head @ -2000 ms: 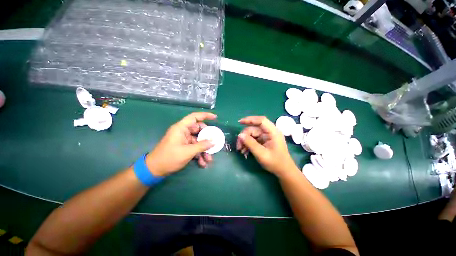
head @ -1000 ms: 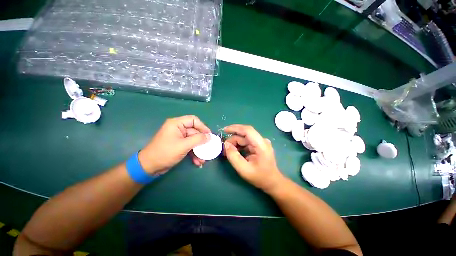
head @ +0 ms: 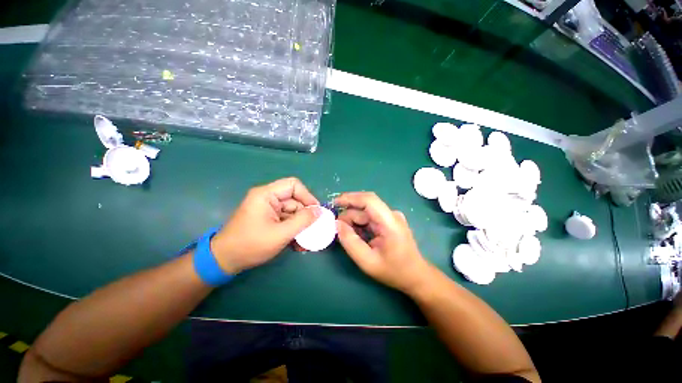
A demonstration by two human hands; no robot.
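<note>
A round white cover [head: 317,230] is held in my left hand [head: 263,224], with the thumb on its face. My right hand [head: 376,238] is at the cover's right edge, thumb and fingertips close together; whether they pinch a small part is too small to tell. Tiny silvery bits [head: 334,196] lie just beyond the fingertips. A large pile of white round covers [head: 490,209] lies to the right. A blue band [head: 209,258] is on my left wrist.
Clear plastic trays [head: 179,71] lie at the upper left. A white housing with wires [head: 127,164] is below them. A single white round part [head: 579,225] and a crumpled clear bag [head: 609,161] are at the right. Another person's arm [head: 671,320] shows at the right edge.
My hands have come together at the cover, and my right hand has moved left to its edge. The view has shifted slightly.
</note>
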